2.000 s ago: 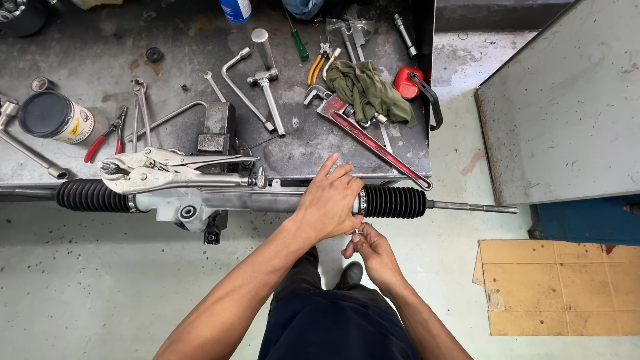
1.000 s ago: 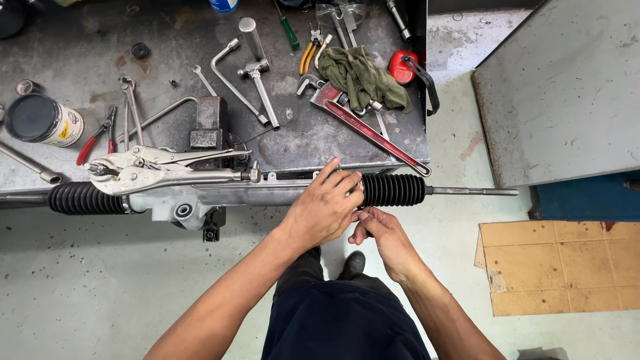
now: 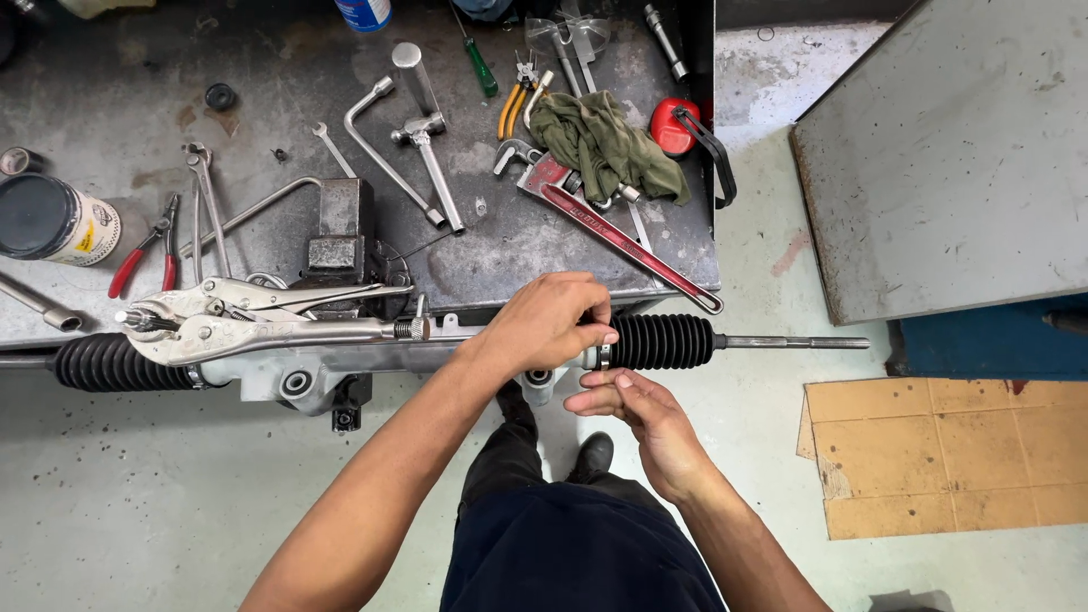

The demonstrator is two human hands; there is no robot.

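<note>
A steering rack [image 3: 399, 353] lies across the bench front, with a black bellows boot at each end. My left hand [image 3: 552, 319] rests over the housing, its thumb and fingers at the inner end of the right rubber boot [image 3: 665, 342]; whether it grips anything is hard to tell. Around that boot end sits a metal clamp [image 3: 604, 357]. Just below the clamp is my right hand [image 3: 633, 404], palm up, fingers partly spread, with nothing visible in it. Locking pliers [image 3: 255, 331] lie at the rack's left part, their jaws by a splined shaft. A bench vise [image 3: 340, 229] stands behind the rack.
On the steel bench [image 3: 280, 93] lie a red pipe wrench [image 3: 629, 242], a green rag [image 3: 603, 140], a ball-peen hammer [image 3: 429, 170], red-handled pliers [image 3: 144, 255] and a lidded tub [image 3: 55, 219]. A grey metal panel [image 3: 952, 153] and flattened cardboard [image 3: 935, 459] are at the right.
My right hand has moved down from the clamp and its fingers have parted. My left hand stays at the inner end of the right boot.
</note>
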